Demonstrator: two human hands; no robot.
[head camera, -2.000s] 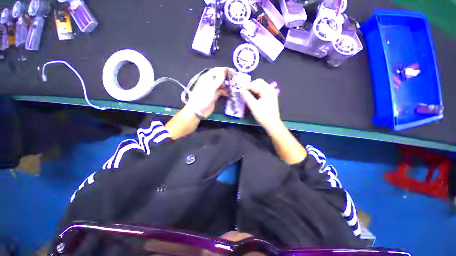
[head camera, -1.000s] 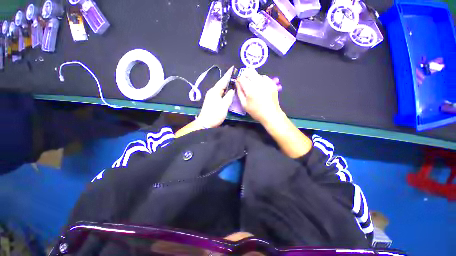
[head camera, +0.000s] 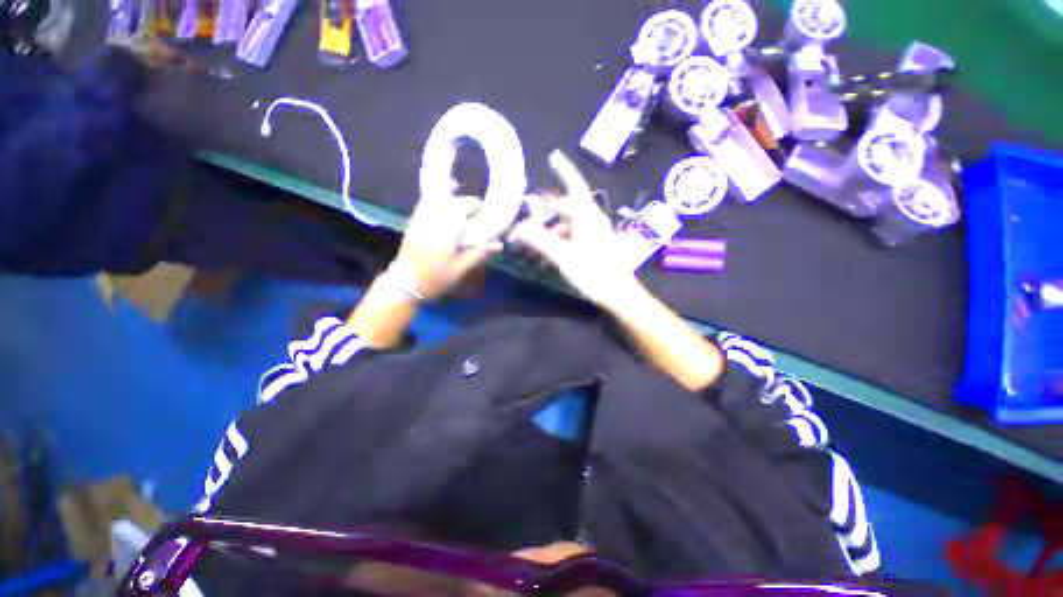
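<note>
My left hand (head camera: 434, 251) grips the lower rim of the white tape roll (head camera: 504, 146), which is tilted up at the bench edge. My right hand (head camera: 589, 254) is just right of the roll, its index finger raised and the other fingertips close to the roll. Whether they pinch tape is blurred. A fan unit (head camera: 648, 229) lies on the mat beside my right hand, partly hidden by it. A round spoked fan head (head camera: 695, 185) lies at its upper end. A purple battery (head camera: 694, 255) lies loose to the right of my right hand.
A pile of fan units (head camera: 734, 157) lies at the upper right, beside a blue bin (head camera: 985, 292). A white cord (head camera: 332, 128) lies left of the roll. Several units (head camera: 266, 29) stand in a row at the upper left. Another person's dark sleeve (head camera: 82, 163) reaches in at left.
The view has shifted left and turned. My left hand has left the fan unit and taken the tape roll, lifting it to a tilt. My right hand has moved off the unit to the roll.
</note>
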